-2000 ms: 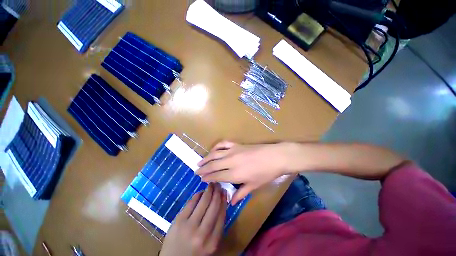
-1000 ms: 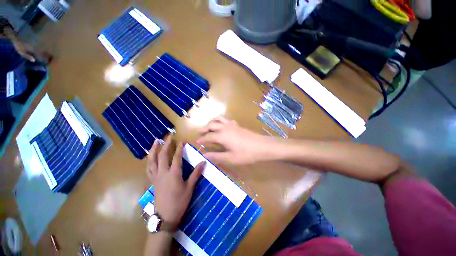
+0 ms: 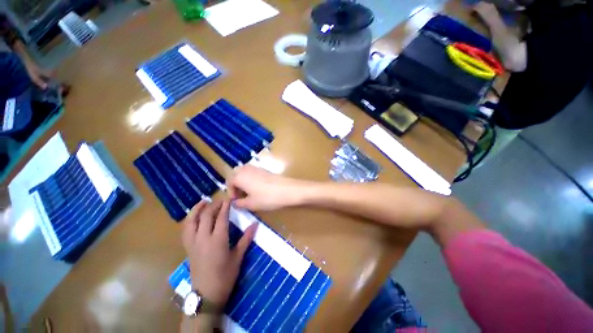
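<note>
A bright blue cell panel (image 3: pixel 283 296) with silvery lines lies on the tan tabletop before me, partly covered by my left hand. A white strip (image 3: pixel 276 252) lies along its far edge, with fine wire ends beyond it. My left hand (image 3: pixel 211 244), with a watch at the wrist, lies palm down over the panel's left part, fingers at the strip's upper end. My right hand (image 3: pixel 257 187) is at that same corner, fingertips close together; what is between them is hidden. Two dark blue tabbed cells (image 3: pixel 231 132) lie just beyond.
Loose white strips (image 3: pixel 320 110), a longer white pile (image 3: pixel 408 159) and silver ribbon pieces (image 3: pixel 353 164) lie right. Farther back are a grey round body (image 3: pixel 337 62), black sponge tray (image 3: pixel 399 118) and cables. A panel stack (image 3: pixel 78 208) sits left. Other people's hands show at both upper sides.
My left hand has moved from the near strip to the panel's far left part. My right hand has moved to the upper corner and its spread fingers have closed together. The view has tilted up.
</note>
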